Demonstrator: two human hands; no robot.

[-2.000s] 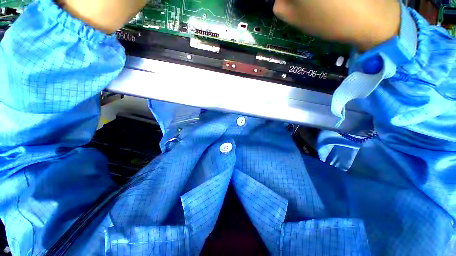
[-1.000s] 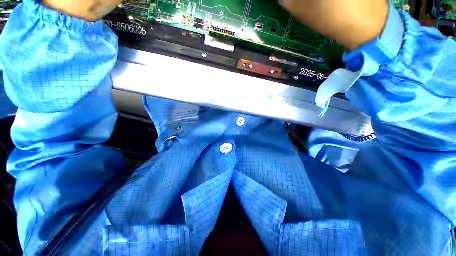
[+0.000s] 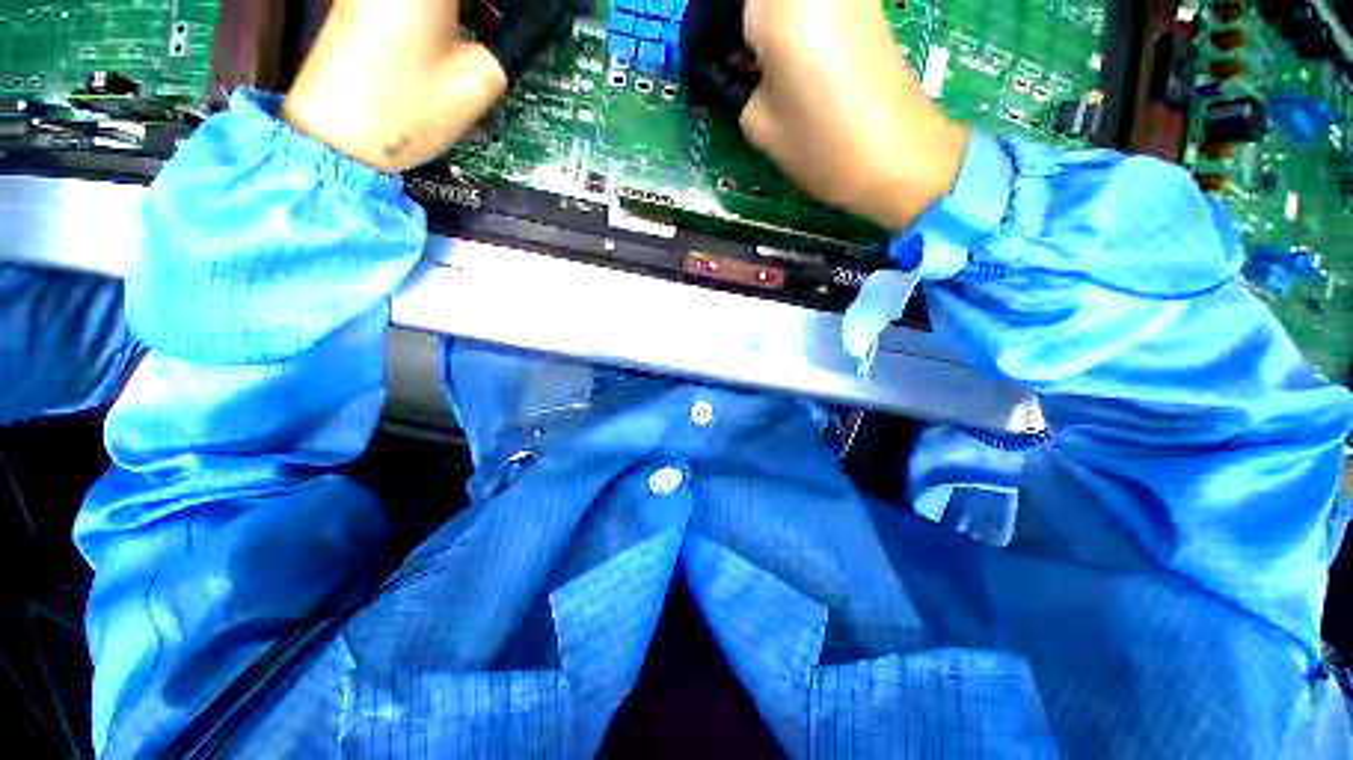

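Note:
A green circuit board point(image 3: 623, 134) lies in a black carrier point(image 3: 564, 215) with white printed numbers on its near edge. A group of blue block components point(image 3: 644, 33) stands on the board at the top of the view. My left hand point(image 3: 423, 74) is over the board left of the blue blocks, with black finger covers. My right hand point(image 3: 831, 104) is over the board just right of the blocks, also with black on its fingers. Fingertips of both hands are blurred, dark or cut off by the top edge, so any held part cannot be told.
A silver rail point(image 3: 638, 330) runs along the near side of the carrier. Another green board point(image 3: 1291, 178) with blue, black and copper-coloured parts is at the right. A further board point(image 3: 74, 60) lies at the upper left. A blue sleeve point(image 3: 60, 342) shows at the left edge.
Both hands have come lower into view and closer together. The blue blocks and the populated board on the right now show. The carrier sits lower in the picture.

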